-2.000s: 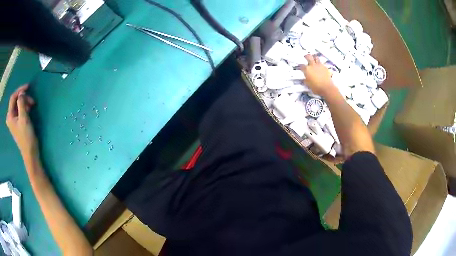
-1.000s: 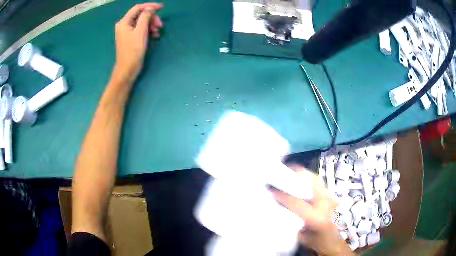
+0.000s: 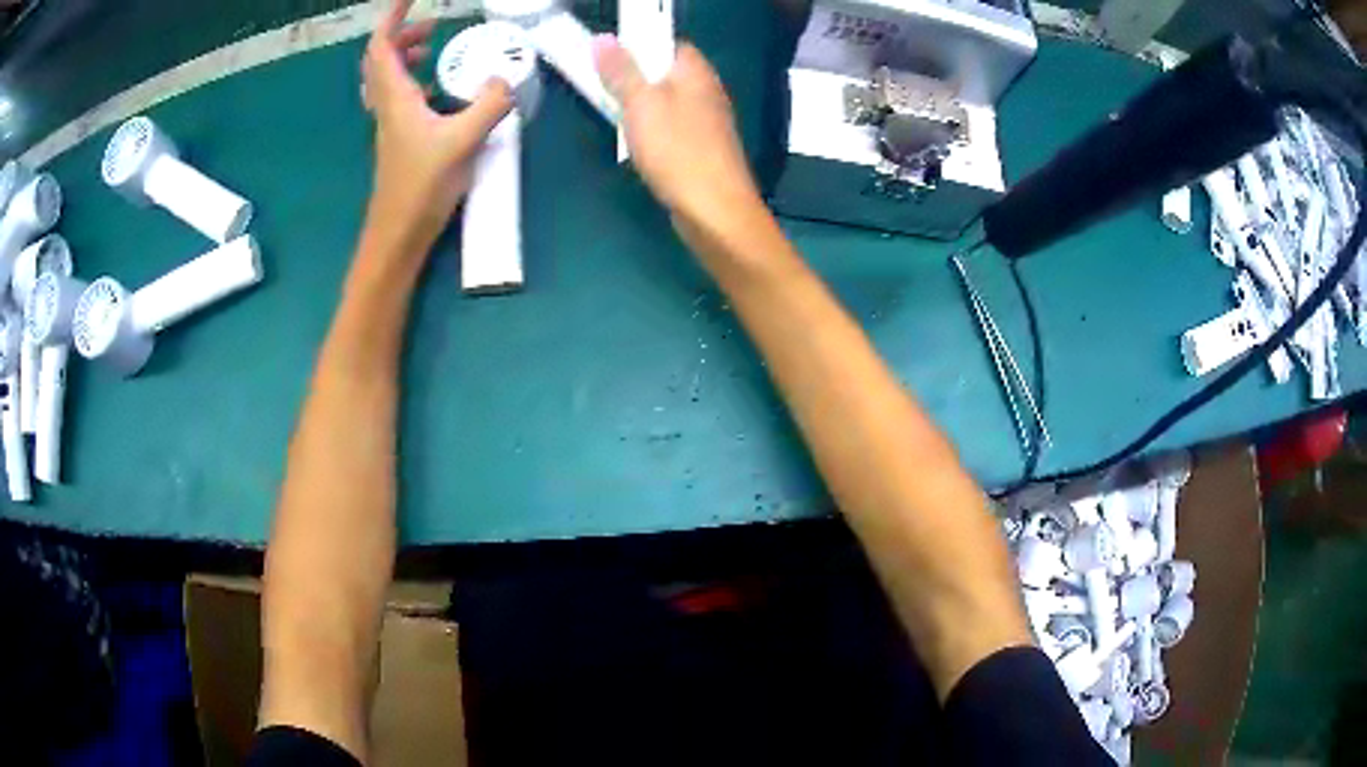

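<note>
A white fan body with a round grille head [image 3: 492, 225] lies on the green bench, its handle towards me. My left hand [image 3: 427, 128] is beside it with fingers apart, the thumb at the edge of its head. My right hand [image 3: 682, 128] grips another white fan body [image 3: 648, 38] at the top edge, where its far end is cut off. A further white body [image 3: 570, 57] lies slanted between my hands, partly out of the picture. Tiny screws [image 3: 660, 436] are scattered mid-bench.
Several white bodies [image 3: 188, 195] lie at the left. The screw feeder [image 3: 895, 150] stands at the back. A black electric screwdriver [image 3: 1132, 150] hangs right of it, over tweezers [image 3: 1002, 352] and a cable. White handle shells [image 3: 1274, 225] are heaped at the right. A full carton [image 3: 1109, 584] is below.
My right hand has moved from the carton, past the near bench edge, to the back of the bench with white bodies. White bodies now lie beside my left hand. The view has turned left.
</note>
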